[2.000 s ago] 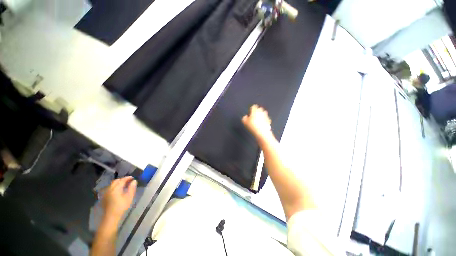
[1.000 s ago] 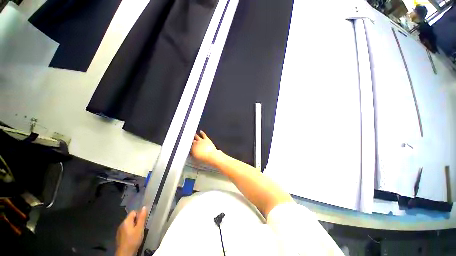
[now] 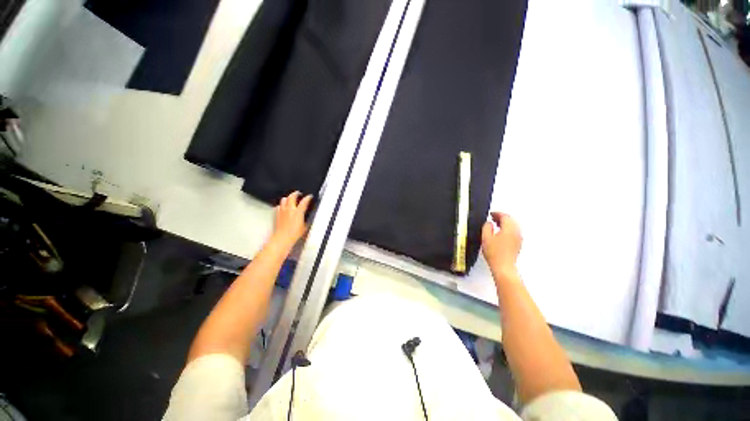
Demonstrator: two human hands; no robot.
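Dark fabric (image 3: 436,123) lies flat on the table, its right edge against white paper. The silver guide rail (image 3: 354,152) crosses the fabric and overhangs the near table edge. A narrow yellowish ruler (image 3: 462,212) lies on the fabric near its right edge. My left hand (image 3: 292,215) is just left of the rail at the near edge of the rumpled fabric (image 3: 300,99); whether its fingers grip cloth cannot be told. My right hand (image 3: 502,240) is at the fabric's right edge, right of the ruler, fingers bent; its grip is unclear.
White paper (image 3: 576,164) covers the table at the right. A long white roll (image 3: 655,164) lies on it, beside a second white-covered lay (image 3: 699,189). Another dark fabric piece (image 3: 168,41) lies at upper left. Blue blocks (image 3: 344,286) sit by the rail at the table edge.
My left hand has moved from the rail's near end up to the fabric edge. My right hand has moved from beside the rail to the fabric's right edge. The cutting machine has left the view.
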